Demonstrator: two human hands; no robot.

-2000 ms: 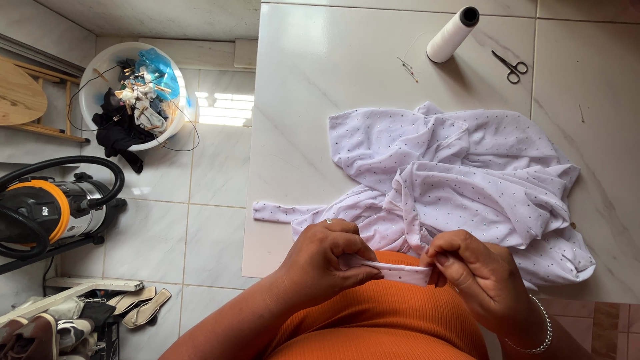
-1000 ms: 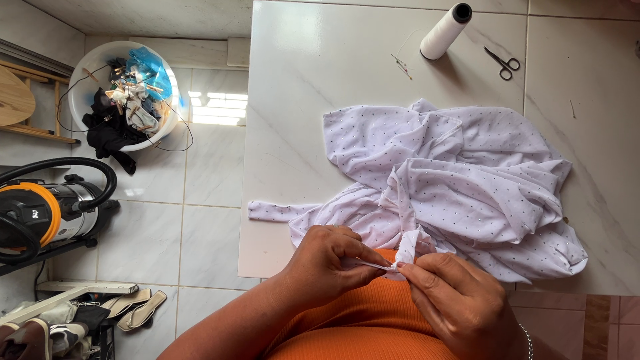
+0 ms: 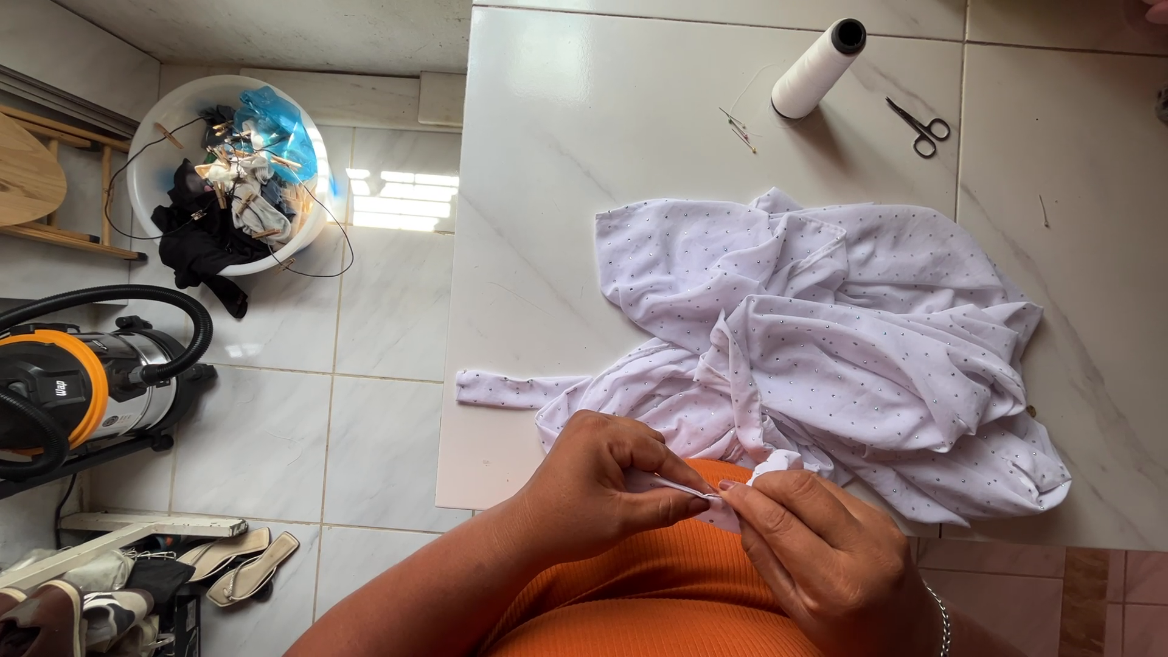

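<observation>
A white fabric garment with small dark dots [image 3: 849, 347] lies bunched on the tiled tabletop, and a narrow strap of it reaches to the left. At the table's near edge, my left hand [image 3: 611, 479] pinches a folded edge of this cloth between thumb and forefinger. Close against it, my right hand [image 3: 812, 538] grips the same cloth with the fingertips, just right of the left thumb. Whether a needle is between the fingers cannot be seen. Beyond the garment stand a cone of white thread [image 3: 812, 73], small scissors [image 3: 917, 128] and several pins [image 3: 737, 130].
The tabletop's left edge [image 3: 453, 274] borders the tiled floor. Down there are a white basin [image 3: 141, 182] with clothes and clothespins, a vacuum cleaner [image 3: 87, 388], a wooden stool [image 3: 27, 173] and sandals [image 3: 251, 566] beside a shoe rack. A single pin [image 3: 1044, 212] lies at the table's right.
Two seconds ago the hands held a strip of the cloth stretched between them; now they are close together, pinching a folded edge. The garment on the table has stayed much the same.
</observation>
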